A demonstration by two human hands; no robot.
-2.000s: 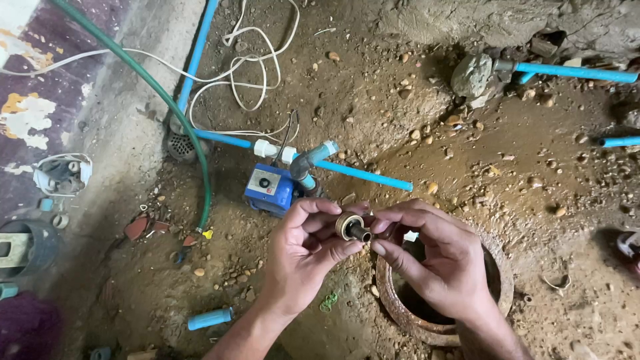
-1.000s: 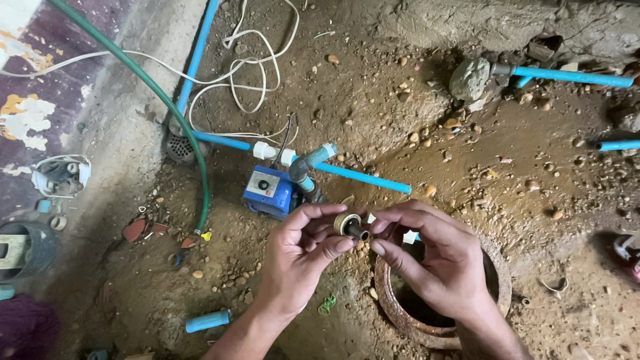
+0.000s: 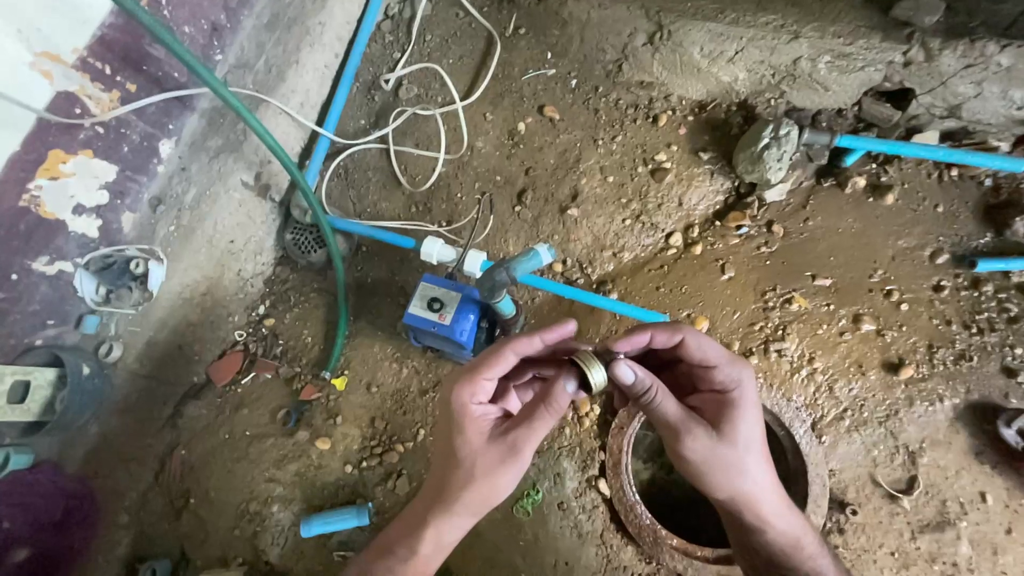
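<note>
A threaded brass fitting (image 3: 590, 372) is pinched between the thumb and fingers of my left hand (image 3: 496, 416), near the middle of the view. My right hand (image 3: 696, 408) touches its right side, thumb and forefinger closed on a small dark end piece that is mostly hidden. Just behind my left hand stands a blue water pump (image 3: 448, 316), joined to a grey elbow (image 3: 500, 280) and white pipe unions (image 3: 452, 256). Below my right hand lies the round rim of a pit opening (image 3: 628, 488).
Blue pipe (image 3: 592, 300) runs past the pump. A green hose (image 3: 240, 108) and a loose white cable (image 3: 440, 112) lie at the upper left. A short blue pipe piece (image 3: 336, 520) rests on the wet, pebbly ground. More blue pipe (image 3: 936, 152) meets a stone (image 3: 766, 152) at the upper right.
The fitting has turned in my fingers: its open end with a dark stem faced the camera before, and now its threaded side shows. Both hands remain in nearly the same place.
</note>
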